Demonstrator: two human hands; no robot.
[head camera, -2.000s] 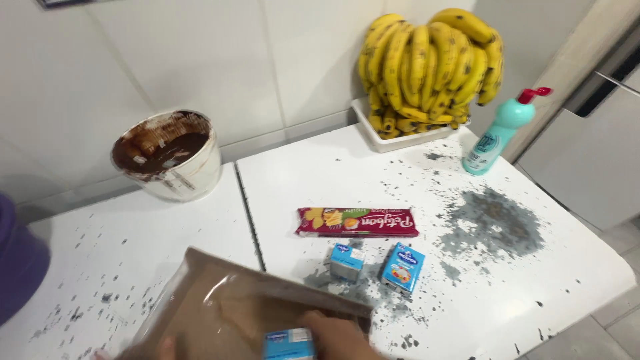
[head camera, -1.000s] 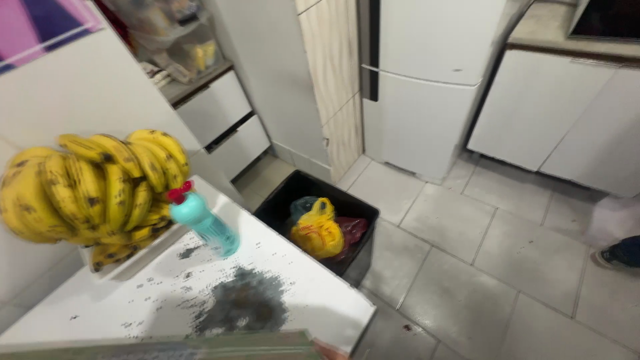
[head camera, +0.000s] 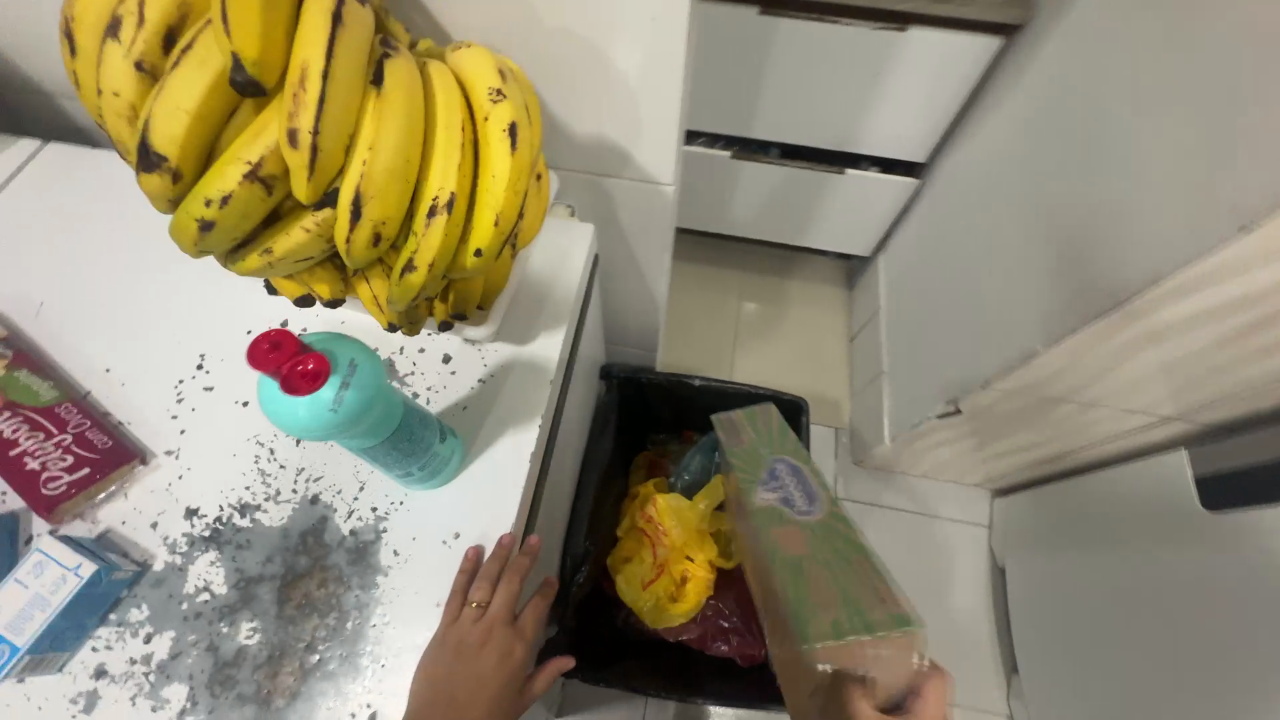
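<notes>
My right hand (head camera: 880, 695) grips the near end of a long cardboard tray (head camera: 815, 550), green-printed with plastic film on it. The tray is tilted over the right side of a black trash bin (head camera: 700, 385). Inside the bin lie a knotted yellow plastic bag (head camera: 665, 560) and a dark red bag (head camera: 725, 620). My left hand (head camera: 490, 630) rests with fingers spread at the right edge of the white tabletop (head camera: 500, 400), beside the bin, and wears a ring. It holds nothing.
On the tabletop stand a teal bottle with a red cap (head camera: 360, 410) and a white tray of bananas (head camera: 400, 170). A red biscuit package (head camera: 60, 430) and a blue-and-white carton (head camera: 60, 605) lie at the left. White drawers (head camera: 800, 200) stand behind the bin; a white appliance (head camera: 1150, 590) is at right.
The view has swung right and down from the table to the bin. The cardboard tray, earlier over the table, is now over the bin in my right hand.
</notes>
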